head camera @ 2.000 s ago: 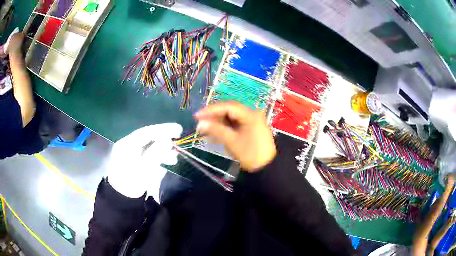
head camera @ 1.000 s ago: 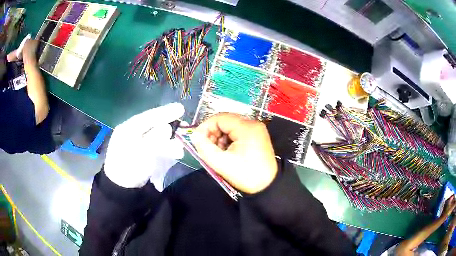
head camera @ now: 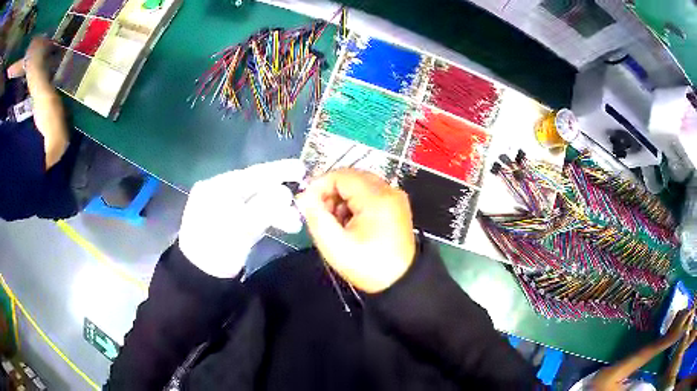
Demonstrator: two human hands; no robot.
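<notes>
My left hand, in a white glove, pinches a small black connector housing at its fingertips. My bare right hand is closed at the housing, its fingertips touching the left ones. Thin wires of the part-built harness hang below my right hand; most of the bundle is hidden behind it. What my right fingertips pinch is too small to tell apart. The sorting tray lies in front, with blue, dark red, green, red, white and black wires.
Loose harnesses lie left of the tray, and a stack in rows lies right. An amber round container stands by a white-grey machine. A neighbour's arm and second tray are far left. Another person's arms show lower right.
Both hands are together at the housing, where they stood apart two seconds ago. Since one second ago my left hand has shifted slightly right, and fewer wires show below my right hand.
</notes>
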